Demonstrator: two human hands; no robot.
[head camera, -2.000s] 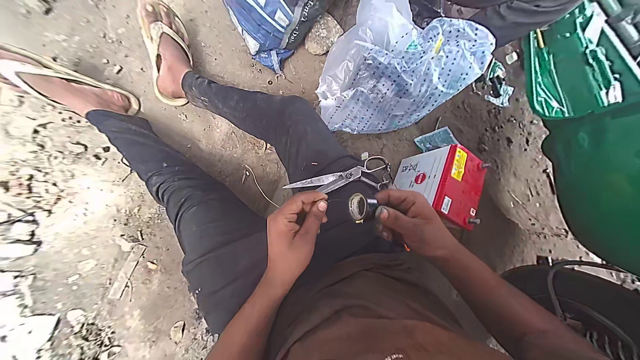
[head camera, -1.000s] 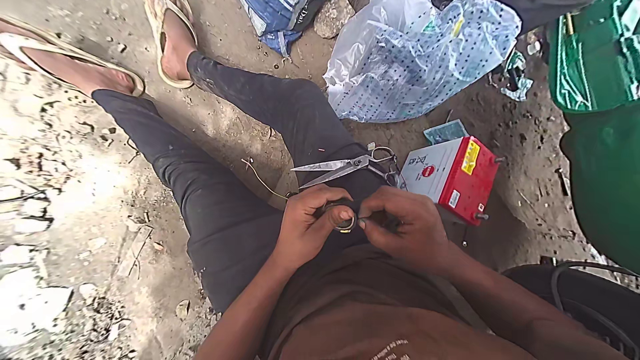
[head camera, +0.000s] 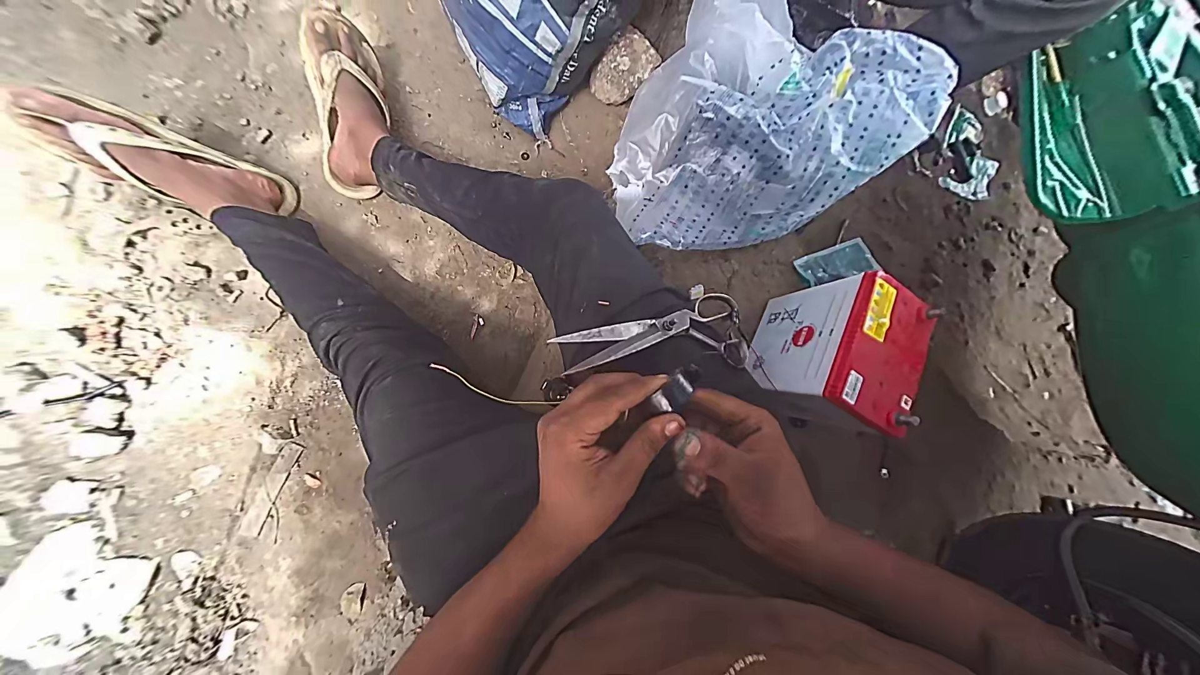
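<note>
Between my two hands is a small dark, shiny cylindrical piece; its exact kind is unclear. My left hand grips it with thumb and fingers. My right hand touches it from the other side, blurred at the fingertips, so its hold on the piece is hard to tell. Open metal scissors lie just beyond the hands, over my dark trouser leg, blades pointing left. A thin yellowish wire runs leftward from near my left hand.
A red and white battery with terminals stands right of the scissors. Beyond it are a clear dotted plastic bag, a stone and a blue sack. Green plastic lies at the right, a black round object with a cable at lower right.
The small round piece, shown ring-end up two seconds ago, has been turned in my fingers. Both hands have drawn closer together around it. The scissors remain on the leg.
</note>
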